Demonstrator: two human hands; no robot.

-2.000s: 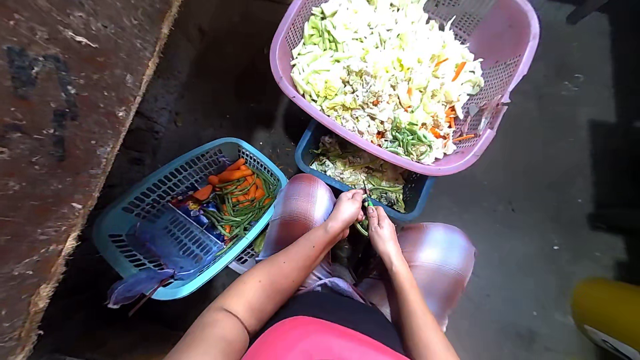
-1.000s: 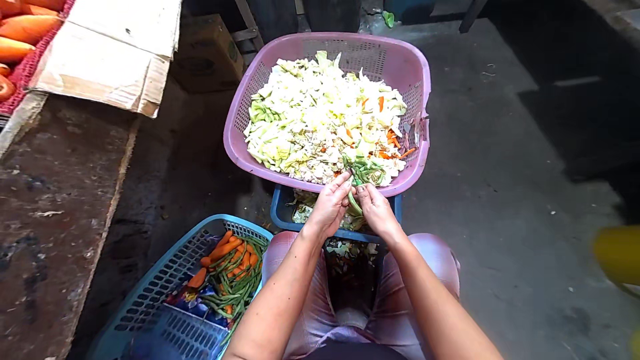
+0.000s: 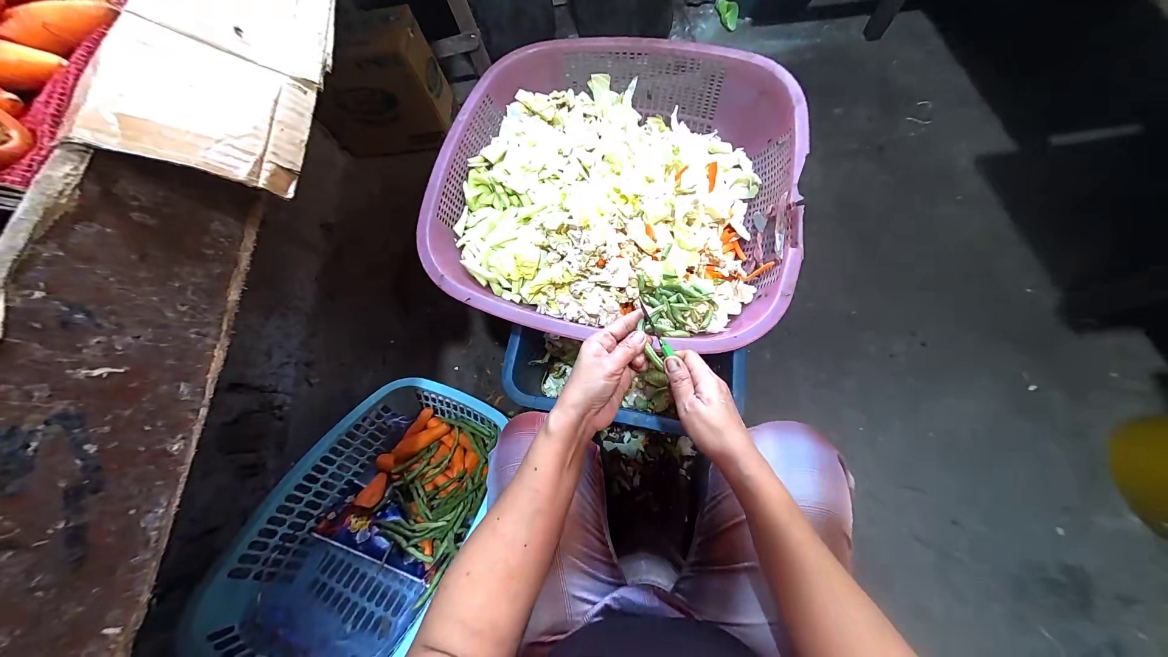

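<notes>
My left hand (image 3: pixel 606 365) pinches green beans (image 3: pixel 654 357) at the near rim of a pink plastic basket (image 3: pixel 438 242). My right hand (image 3: pixel 703 397) is closed on the green handle of a small knife (image 3: pixel 666 348), its dark blade lying against the beans and pointing up into the basket. Chopped cabbage (image 3: pixel 584 182) fills much of the basket, with carrot strips (image 3: pixel 733 245) at the right and cut green beans (image 3: pixel 680 306) just beyond my hands. Below the pink basket stands a blue plastic bin (image 3: pixel 523 370) with vegetable trimmings, partly hidden by my hands.
A light-blue basket (image 3: pixel 274 511) at lower left holds whole carrots (image 3: pixel 420 443) and long green beans (image 3: pixel 443 525). A worn wooden table (image 3: pixel 100 365) with cardboard (image 3: pixel 192 100) and carrots runs along the left. A cardboard box (image 3: pixel 383 82) stands behind; a yellow object (image 3: pixel 1141 470) is at far right.
Two seconds ago my hands were over the blue bin; now they are at the pink basket's near rim. The view has shifted, bringing the cardboard and the table's carrots in.
</notes>
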